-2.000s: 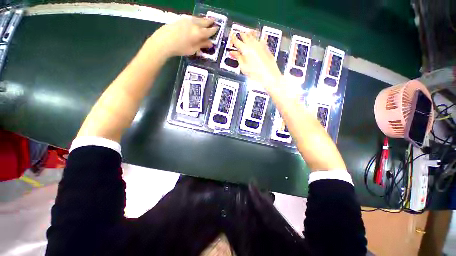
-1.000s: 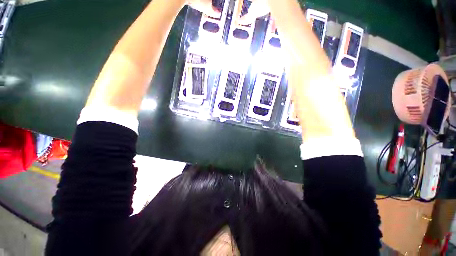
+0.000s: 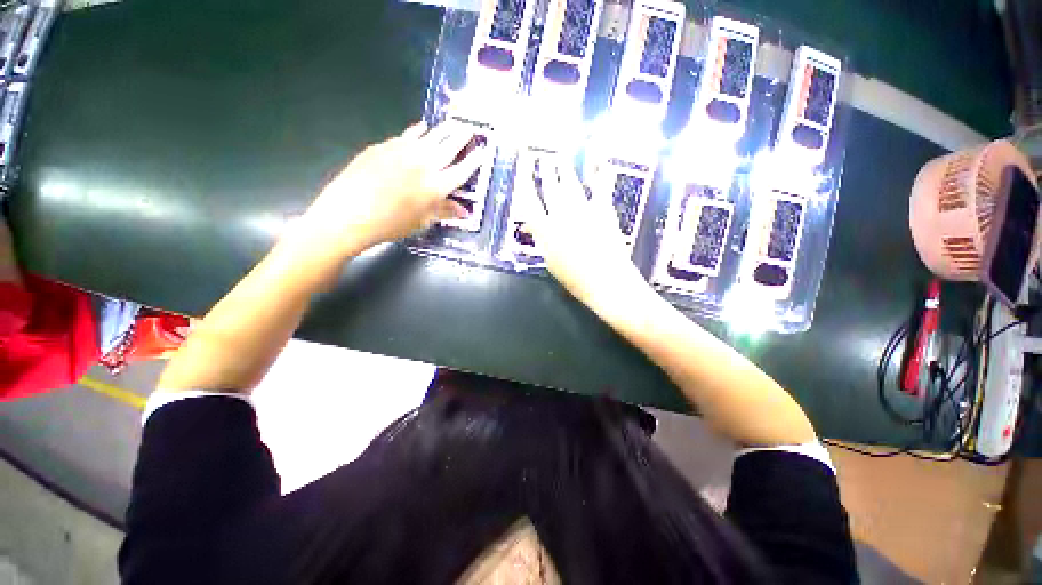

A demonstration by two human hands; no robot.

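A clear plastic tray (image 3: pixel 825 257) lies on the dark green bench with two rows of white keypad phones, backs up, such as the far-row phone (image 3: pixel 651 63) and the near-row phone (image 3: pixel 778 246). My left hand (image 3: pixel 400 189) is over the near row's leftmost pocket, its fingers and thumb bent over the phone there. My right hand (image 3: pixel 562 211) is over the second near pocket, its fingertips at the phone's upper part. The hands cover parts of both phones, and whether they grip them cannot be told. Strong glare washes out the tray's middle.
A pink desk fan (image 3: pixel 958 211) is at the right with a dark smartphone (image 3: pixel 1012 234) against it. A red thin tool (image 3: pixel 920 343), black cables and a white power strip (image 3: pixel 999 383) lie below it. Red fabric (image 3: pixel 46 337) shows at the left beyond the bench edge.
Both hands have moved from the far row's left phones to the near row's left pockets. The far-row phones are now uncovered. The loose-looking stack in the near left pocket is now under my left hand.
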